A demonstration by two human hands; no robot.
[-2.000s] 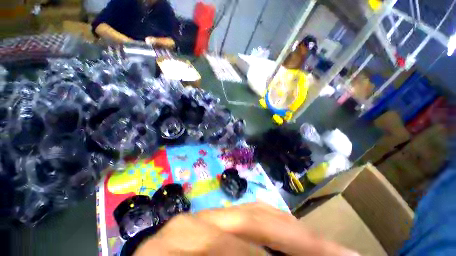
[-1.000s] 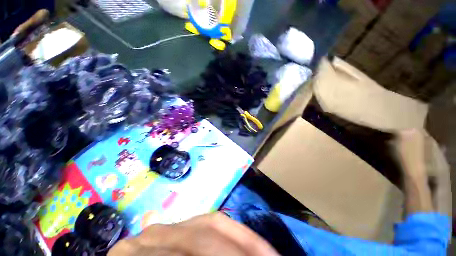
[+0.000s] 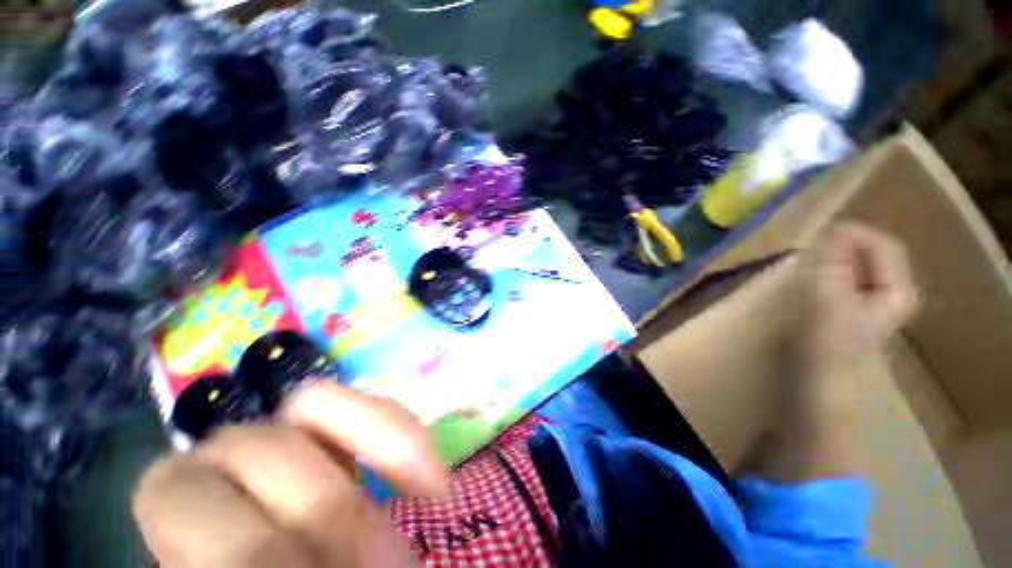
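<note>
Two glossy black housings sit side by side at the mat's left edge, the nearer one (image 3: 209, 406) and the farther one (image 3: 277, 364), both partly covered by my left hand. A third black housing (image 3: 451, 287) lies on the printed mat (image 3: 533, 353). My left hand (image 3: 283, 477) is large and close to the camera at the lower left, fingers bent; whether it grips anything is hidden. My right hand (image 3: 860, 291) is blurred over the open cardboard carton (image 3: 710, 372) at the right, fingers curled; no object shows in it, but the blur hides its grip.
Bagged black housings (image 3: 211, 144) heap at the upper left. Purple parts (image 3: 477, 200) lie at the mat's upper corner. Beyond are a black heap (image 3: 633, 128), yellow-handled pliers (image 3: 657, 237), a yellow bottle (image 3: 738, 192) and white bundles (image 3: 816, 67). A checked apron (image 3: 488, 499) shows below.
The view has swung down and right, then partly back left. My right hand has come into view at the carton and now shows higher in it, fingers curled. My left hand shows farther left.
</note>
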